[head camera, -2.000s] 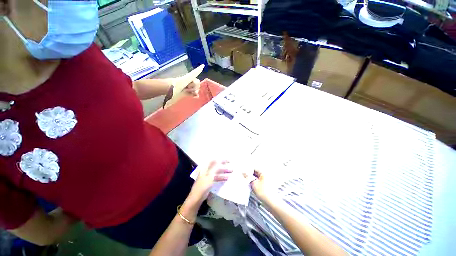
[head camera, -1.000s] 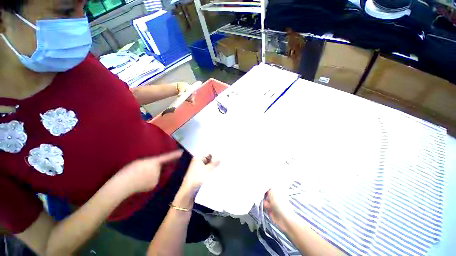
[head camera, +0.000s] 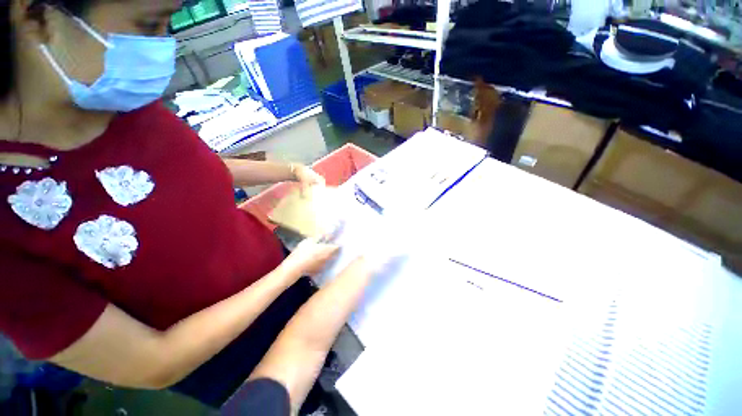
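The striped T-shirt (head camera: 639, 370) lies on the white table at the right; glare washes out much of it. White paper (head camera: 439, 349) lies in front of me, over the table's near edge and the left of the shirt. My left hand (head camera: 362, 266) reaches forward over pale, bright sheets at the table's left edge, beside the co-worker's hand. It is blurred by glare, so its grip cannot be told. My right hand is not in view. A yellow-tan card (head camera: 297, 210) is in the co-worker's other hand, over the table's left corner.
A person in a red top (head camera: 163, 268) and mask stands close at the left. A clipboard with papers (head camera: 419, 175) lies at the table's far left. A red-orange bin (head camera: 346, 162) is beyond the left edge. Cartons (head camera: 561, 146) and dark cloth (head camera: 529, 57) are behind.
White paper now covers the shirt's left part. The co-worker's hands have moved to the table's left corner, with the tan card showing. My left hand reached forward; my right hand left the view.
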